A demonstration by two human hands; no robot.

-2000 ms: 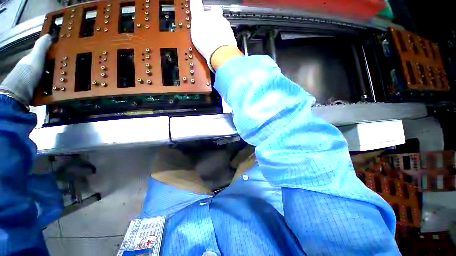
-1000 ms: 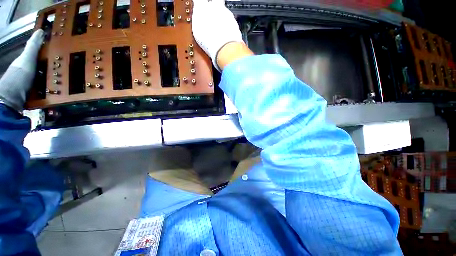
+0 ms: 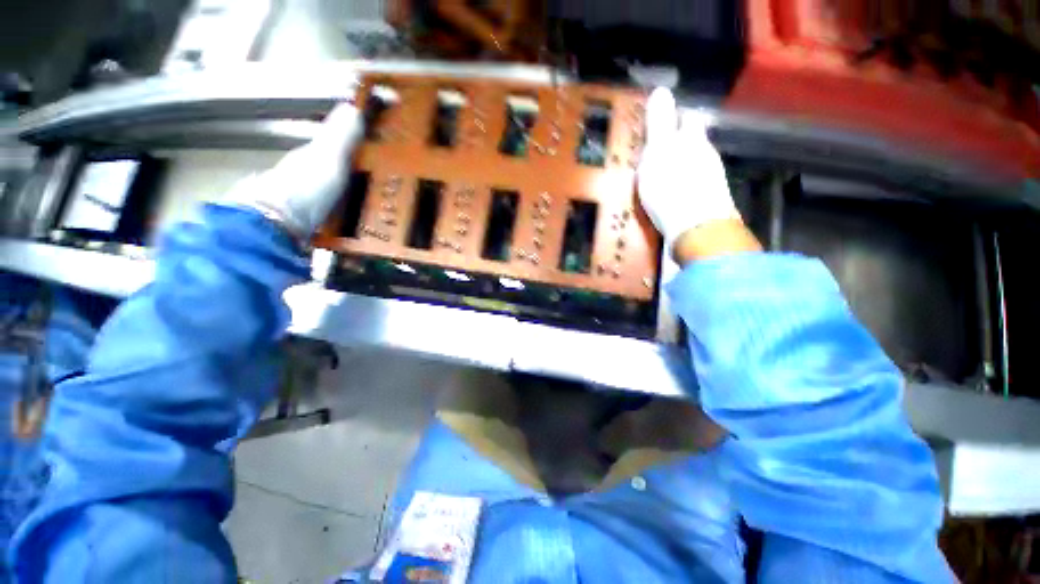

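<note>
An orange-brown fixture plate (image 3: 479, 173) with two rows of rectangular windows lies over a black pallet (image 3: 490, 299) on the conveyor, in front of me. Green board parts show through some windows. My left hand (image 3: 306, 171), in a white glove, grips the plate's left edge. My right hand (image 3: 688, 171), also gloved, grips its right edge near the far corner. The fingertips under or behind the edges are hidden, and the picture is a little blurred.
The conveyor's near white rail (image 3: 513, 348) runs across in front of my body. A red bin (image 3: 878, 103) is behind the conveyor at right. Orange plates (image 3: 473, 25) lie behind the far rail. A white box (image 3: 994, 479) is on the near rail at lower right.
My view has turned left, so the plate and both hands appear nearer the middle and lower. Both hands still hold the plate's side edges. The second orange plate at right has left the view.
</note>
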